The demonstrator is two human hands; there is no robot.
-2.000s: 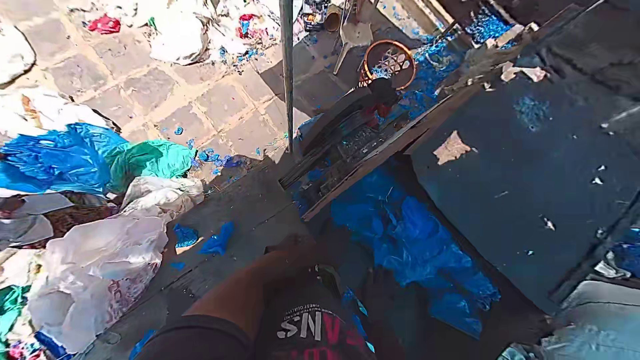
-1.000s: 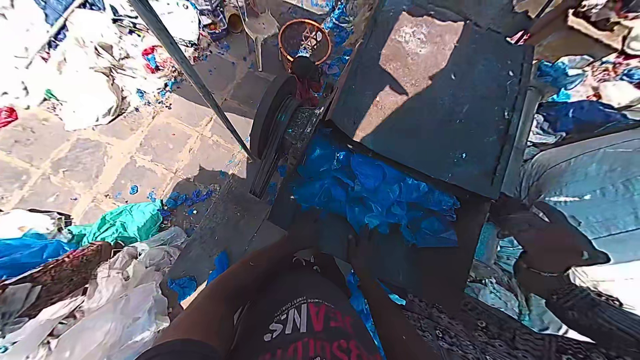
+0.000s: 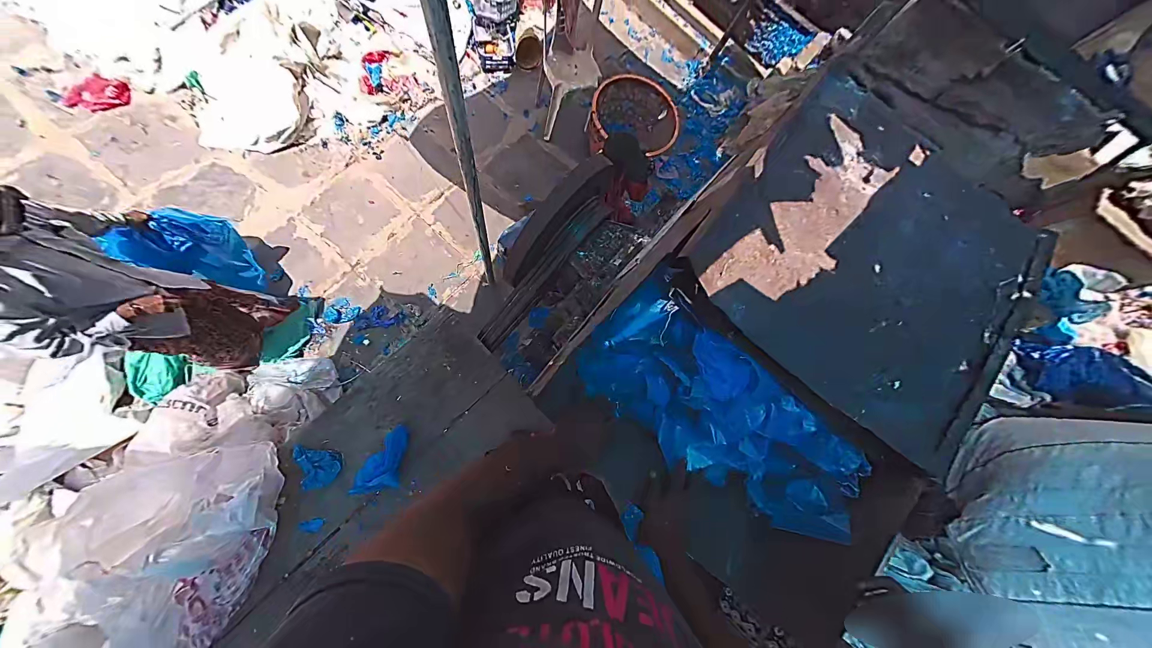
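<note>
Blue plastic film (image 3: 729,396) lies heaped in the dark opening of a machine, beside its sloping dark metal cover (image 3: 900,297). My left hand (image 3: 576,441), deep in shadow, rests at the near-left edge of the opening, close to the film; its fingers are not clear. Just right of it, my right hand (image 3: 666,504) is low at the near side of the heap, dark and blurred, so whether it grips any film cannot be told. A belt wheel (image 3: 553,220) stands beyond the left side of the opening.
A metal pole (image 3: 461,135) rises near the wheel. Blue scraps (image 3: 382,463) lie on the dark board (image 3: 423,405) at left. Pale plastic bags (image 3: 198,504) are piled lower left. An orange-rimmed basket (image 3: 634,115) stands beyond. A person's denim-clad leg (image 3: 1044,513) is at right.
The view has swung back toward the left after turning right. The nearby person's hand seen at right one second ago is no longer plain. A dark-clothed person now shows at far left beside blue plastic.
</note>
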